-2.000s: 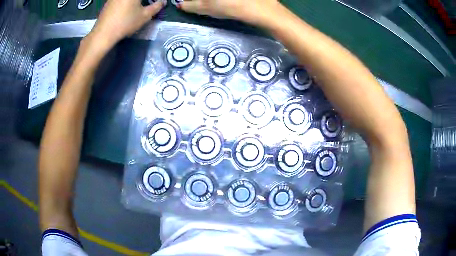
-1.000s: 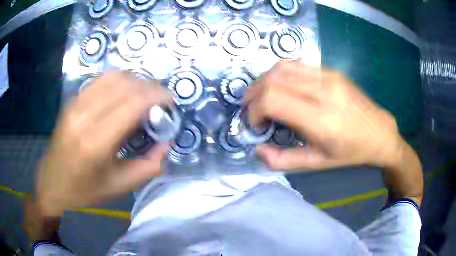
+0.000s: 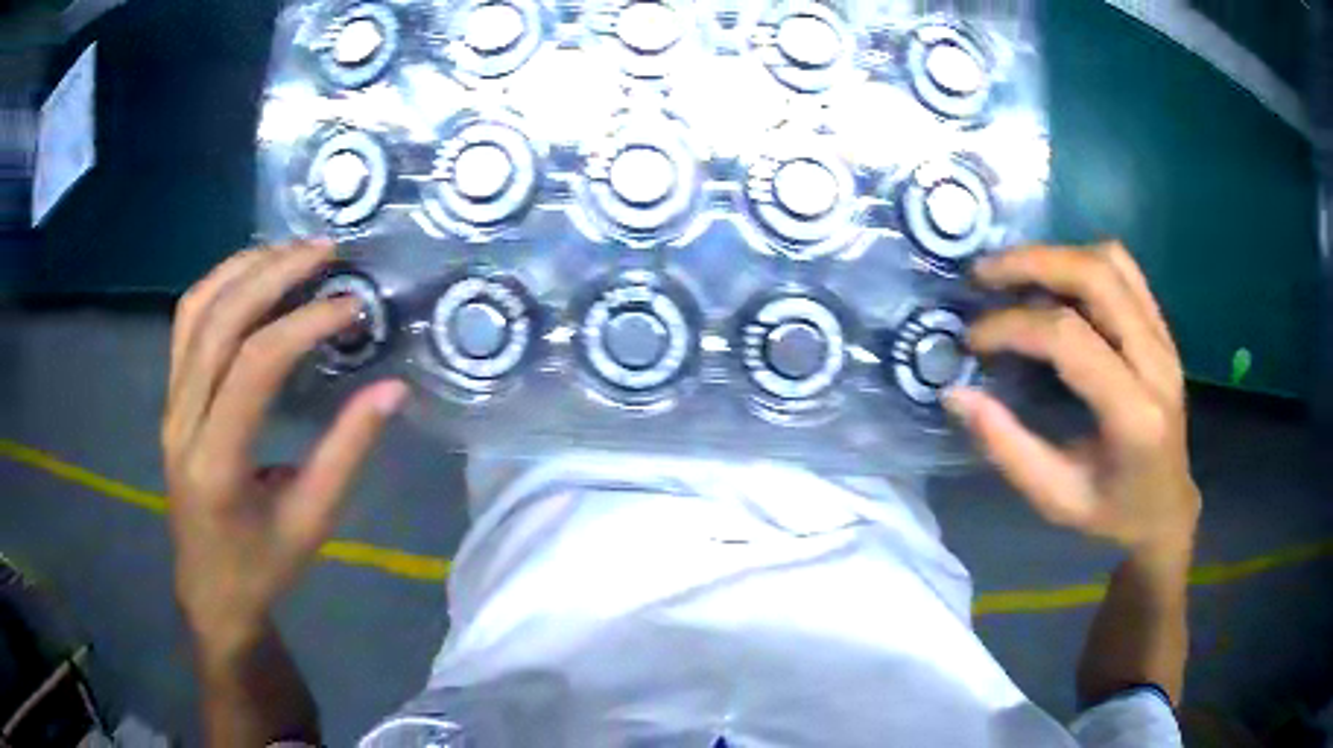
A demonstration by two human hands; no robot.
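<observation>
The clear blister tray [image 3: 563, 402] lies in front of me, its near edge by my clothing. Its visible pockets hold round black-and-silver parts, such as the middle one in the nearest row [image 3: 636, 336]. My left hand [image 3: 263, 395] is at the near left corner, fingers apart around the round part in the end pocket [image 3: 355, 339]. My right hand [image 3: 1089, 387] is at the near right corner, its fingertips at the edge of the seated end part [image 3: 931, 355]. Neither hand holds a lifted part. The tray's far edge is cut off by the frame's top.
The dark green worktop [image 3: 1170, 190] shows on both sides of the tray. A white paper sheet [image 3: 65, 135] lies at its left. A green sticker [image 3: 1241, 365] is near its right edge. A pale rail [image 3: 1235, 59] curves at the upper right. Yellow lines [image 3: 388, 558] cross the grey floor.
Both hands, which held round parts over the tray a second ago, have moved outward and opened at the near corners. The nearest row's middle pocket now holds a part. More near-edge tray shows.
</observation>
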